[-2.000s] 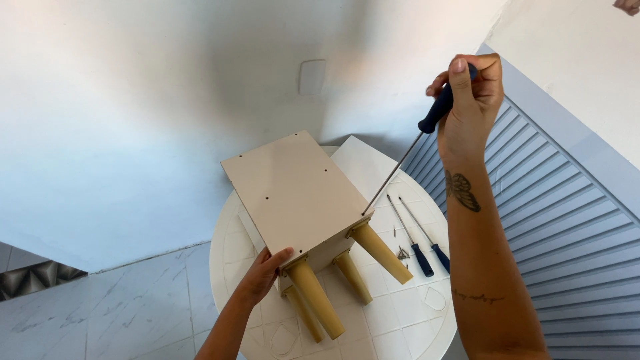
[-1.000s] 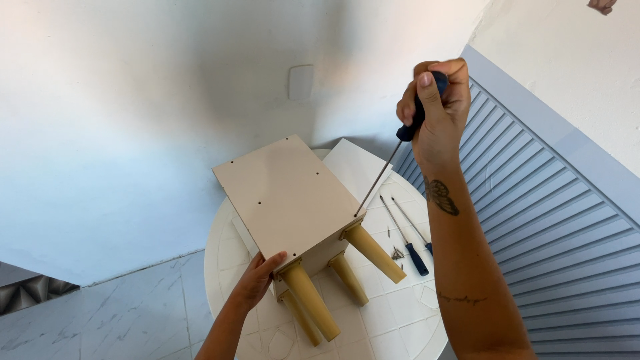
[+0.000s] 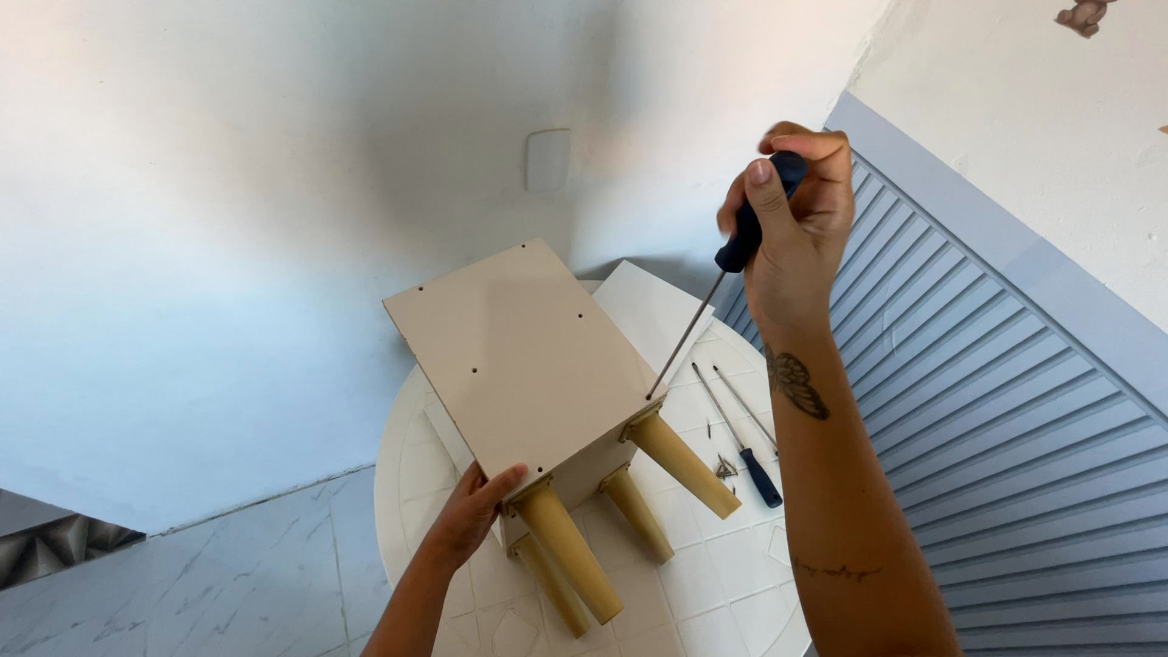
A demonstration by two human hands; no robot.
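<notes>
A small cabinet with a pale panel (image 3: 520,356) lies on a round white table, its tapered wooden legs (image 3: 684,461) pointing toward me. My right hand (image 3: 798,210) grips the dark blue handle of a screwdriver (image 3: 686,336), held at a slant above the panel. The screwdriver's tip meets the panel at its right corner, by the base of one leg; whether a screw sits under it is too small to tell. My left hand (image 3: 474,511) holds the panel's near left corner, thumb on top beside a small hole, fingers hidden beneath the edge.
On the white table (image 3: 401,511), right of the cabinet, lie a blue-handled screwdriver (image 3: 760,479), another tool's shaft (image 3: 744,406) partly hidden by my right forearm, and several loose screws (image 3: 725,468). A white board (image 3: 643,306) lies behind. Walls stand behind and right, the latter with blue slatted panelling (image 3: 1013,392).
My right hand has shifted its fingers around the screwdriver handle, while the tip stays at the same corner. The left hand keeps its place on the cabinet.
</notes>
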